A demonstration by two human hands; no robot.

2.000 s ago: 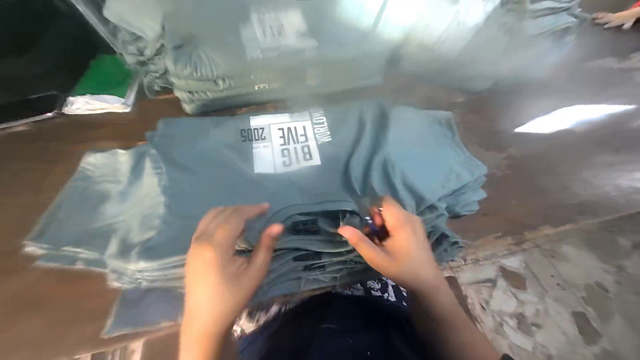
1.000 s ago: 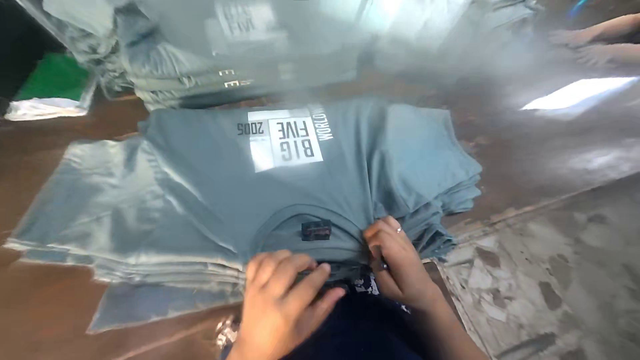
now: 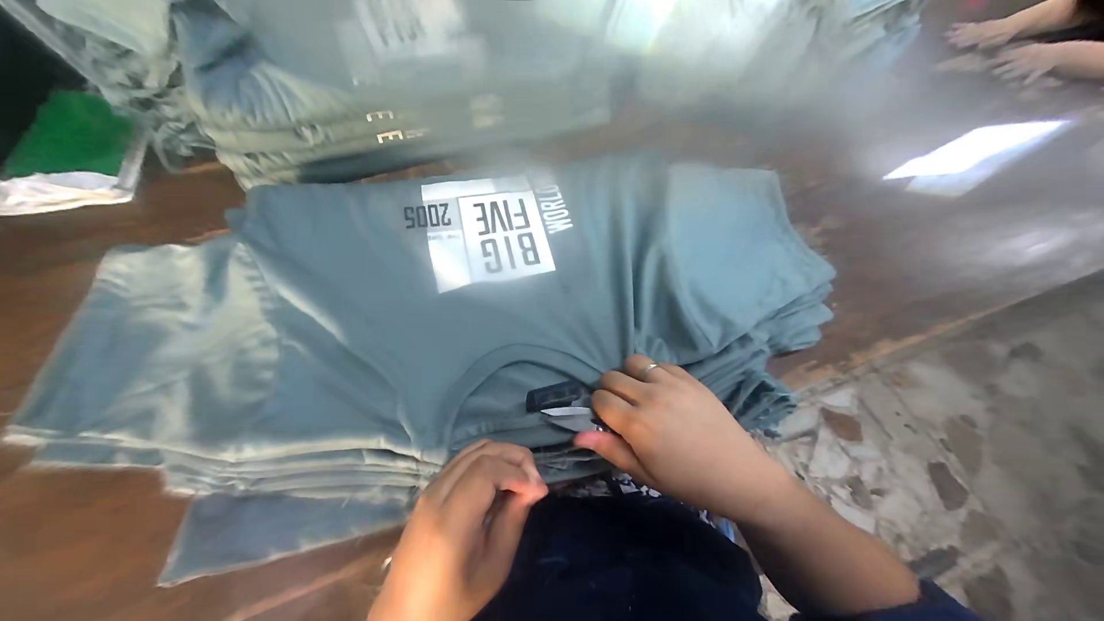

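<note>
A stack of grey-green T-shirts [image 3: 362,302] lies in front of me, its top shirt bearing a white printed block [image 3: 504,228]. The neckline, with a dark neck label [image 3: 556,397], faces my body. In my right hand [image 3: 660,423] is a pair of small metal thread snips [image 3: 571,417], blades pointing left over the neckline just below the label. My left hand [image 3: 483,509] is at the near edge of the collar, thumb and fingertips pinched together; whether fabric or thread is between them cannot be told.
Another pile of grey-green shirts [image 3: 285,121] stands behind the stack. At the far left lies a green and white packet [image 3: 73,151]. Another person's hands [image 3: 1005,52] rest at the table's far right. The brown table [image 3: 871,267] ends at the right above a stone-patterned floor.
The top shirt's neckline, bunched and partly covered two seconds ago, now lies wider with its label showing. My right hand's snips have come into plain view over the collar.
</note>
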